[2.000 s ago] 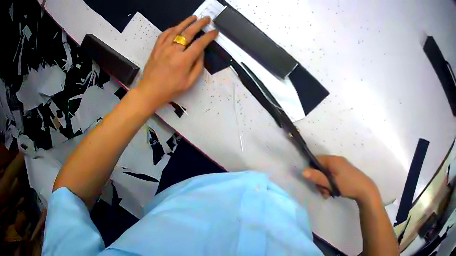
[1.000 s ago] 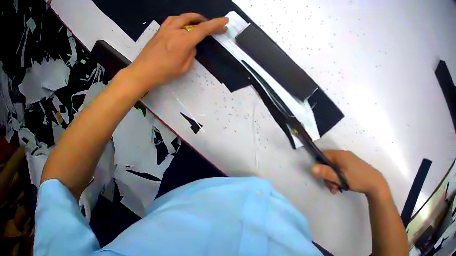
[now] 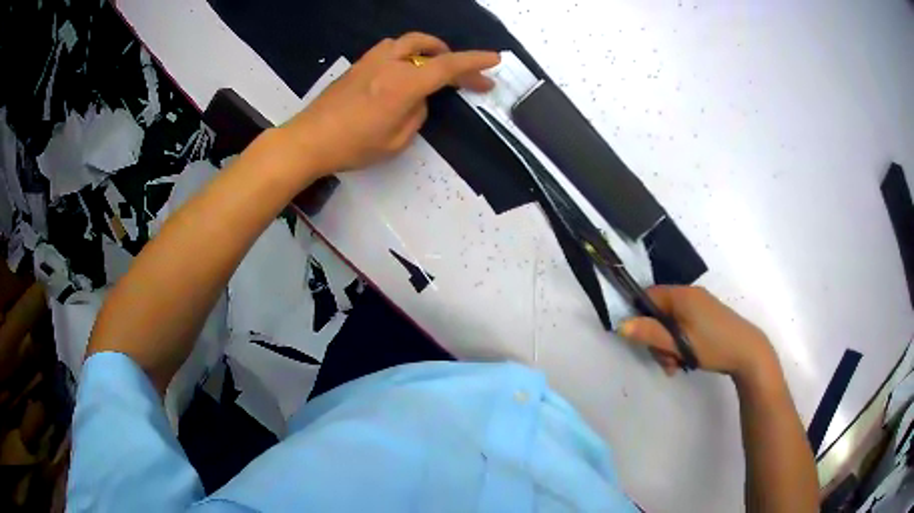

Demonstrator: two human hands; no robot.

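My right hand (image 3: 697, 331) holds the tailor's shears (image 3: 598, 250) by the looped handles. The blades run up and left along the edge of a white paper pattern (image 3: 516, 75) on dark cloth (image 3: 466, 150). A dark rectangular pattern weight (image 3: 588, 158) lies on the pattern. My left hand (image 3: 376, 105), with a gold ring, rests near the upper end of the pattern, fingertips on the paper and cloth. Whether it grips the cloth cannot be told. A cut strip of dark cloth hangs away beside the blades.
Another dark weight (image 3: 236, 115) lies at the table's red edge, partly behind my left forearm. A dark offcut (image 3: 413, 271) lies near that edge. Dark strips (image 3: 835, 401) and a black bar (image 3: 899, 225) lie to the right. Paper scraps (image 3: 90, 140) lie below, left.
The shears have moved up along the pattern edge, and a cut strip has parted from the cloth. My left fingers have shifted on the pattern end. The view has shifted slightly.
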